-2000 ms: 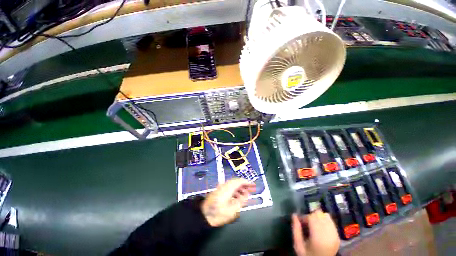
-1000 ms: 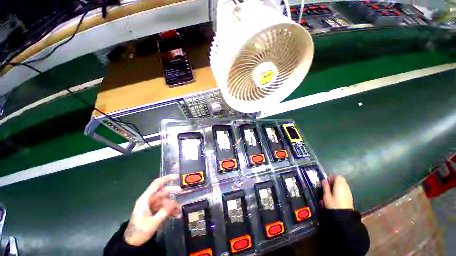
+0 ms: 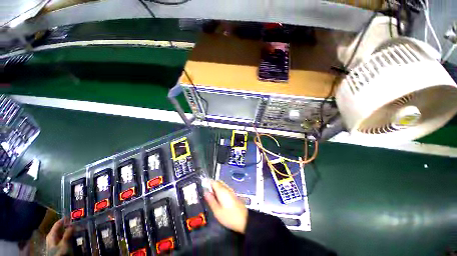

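Observation:
My left hand (image 3: 59, 236) grips the left edge of the clear blister tray (image 3: 120, 200), low at the left. My right hand (image 3: 226, 204) grips its right edge. The tray holds two rows of phones, most back up with red-orange ovals, such as a back-up phone (image 3: 192, 204). One phone with a yellow border (image 3: 182, 156) lies face up in the upper right pocket. The tray's lower edge is cut off by the picture.
Right of the tray, two fixture plates (image 3: 239, 181) each bear a yellow-bordered phone, with orange cables above. Behind are the tester (image 3: 231, 106), a smartphone (image 3: 274, 62) on top, and a white fan (image 3: 401, 95). More phones (image 3: 15, 130) lie at far left.
The tray, first beside the fixtures at the right, was lifted in both hands and carried across to the left. The view has turned, and the fixture plates show again.

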